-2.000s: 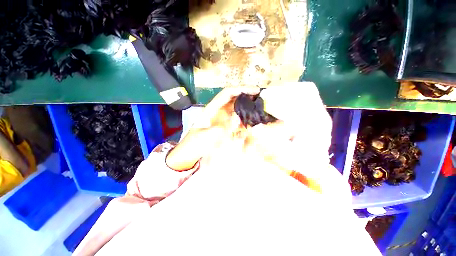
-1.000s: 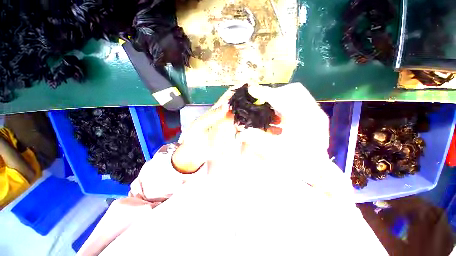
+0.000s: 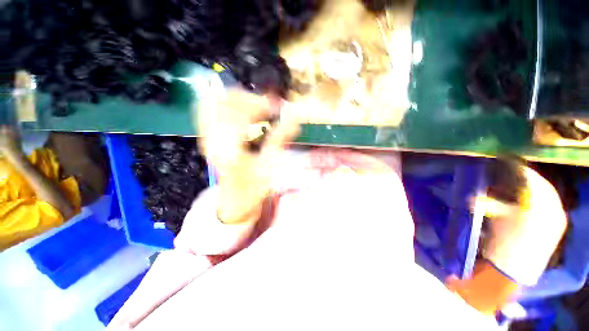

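My right hand [image 3: 529,226], in a pale glove with yellow at the fingers, is over the right crate. A dark clump [image 3: 507,176] is at its fingers and seems held; both are blurred. My left hand [image 3: 239,145], bare and overexposed, reaches over the bench edge to the black pieces [image 3: 258,68] beside the cardboard. Its fingertips overlap them, and a dark bit with yellow shows between the fingers. Whether it grips anything is unclear. The grey tool is mostly hidden behind this hand.
A stained cardboard mat [image 3: 371,100] with a white dish [image 3: 341,63] lies on the green bench. A large black pile [image 3: 123,45] covers the left. Blue crates [image 3: 129,200] hang below, the left one holding black pieces. A person in yellow [image 3: 35,194] is at far left.
My hands have parted. My right hand has moved far right to the crate, with a dark clump at its fingers. My left hand has moved left and up to the pile's edge. The view has shifted.
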